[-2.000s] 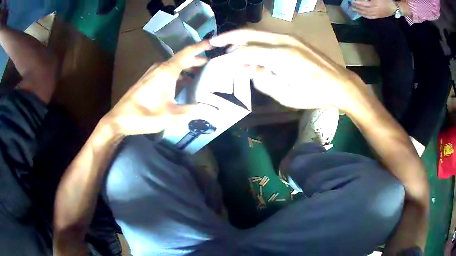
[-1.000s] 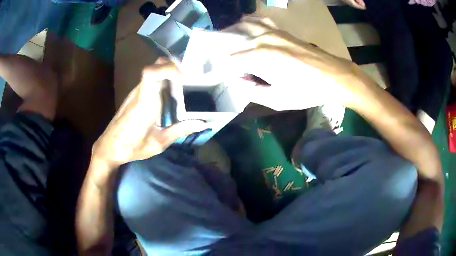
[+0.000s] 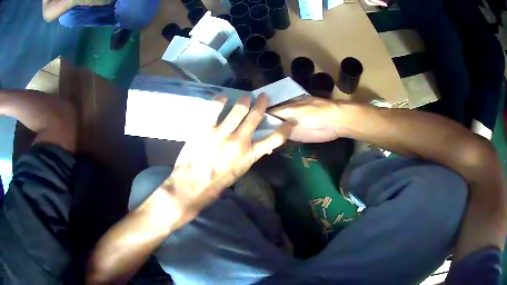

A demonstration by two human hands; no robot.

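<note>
A white retail box (image 3: 172, 111) lies on its side above my lap, its flapped end pointing right. My left hand (image 3: 222, 139) is spread over the box and grips it near that end. My right hand (image 3: 311, 119) is at the flapped end; its fingers are partly hidden behind the flaps, and I cannot tell what they hold. One flap (image 3: 282, 92) stands out at the top. Black cylinders (image 3: 351, 74) stand on the brown cardboard (image 3: 356, 42) beyond my hands, several in a cluster at the back.
Open white boxes (image 3: 205, 50) stand behind the held box. Other white boxes (image 3: 310, 8) are at the top edge. A pallet (image 3: 408, 69) shows at the right. Other people's limbs are at left, top left and right. Small scraps (image 3: 322, 209) lie on the green floor.
The box has turned from its open end facing up to lying sideways, its end to the right. My left hand has moved right across it. My right hand has moved down to the flaps.
</note>
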